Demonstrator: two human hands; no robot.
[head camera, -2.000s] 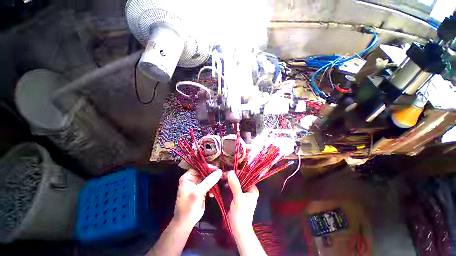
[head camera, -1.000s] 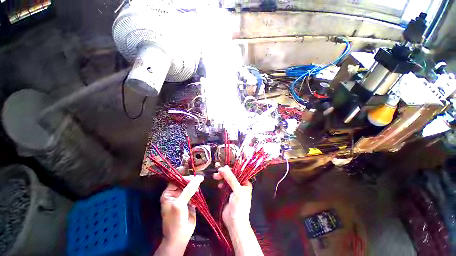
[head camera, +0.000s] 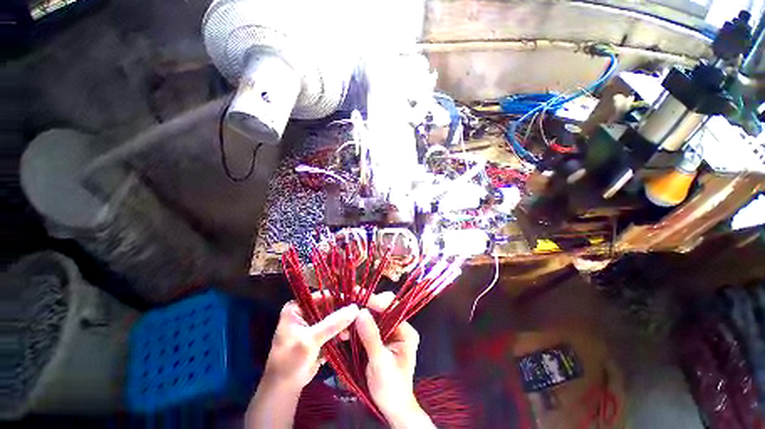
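Cut red wires (head camera: 335, 281) stand fanned out between my two hands, at the bench's front edge. My left hand (head camera: 304, 339) is closed around the left-hand bunch. My right hand (head camera: 387, 356) holds the right-hand bunch, whose tips look whitish in the glare. The two thumbs are close together. The lower wire lengths run down between my wrists. A whitish machine (head camera: 398, 167) stands just beyond the wires, largely washed out by glare. Two pale rings at the bench edge are partly hidden behind the wires.
Small grey metal bits (head camera: 289, 209) lie on the bench's left. A white fan (head camera: 264, 92) stands behind. A blue perforated crate (head camera: 180, 352) is lower left. A black and silver press (head camera: 667, 117) with an orange knob (head camera: 668, 186) is right. A dark phone-like object (head camera: 549, 369) lies lower right.
The hands have come closer together. More wires now stand upright and spread in the middle, across the pale rings. The camera view has also shifted slightly.
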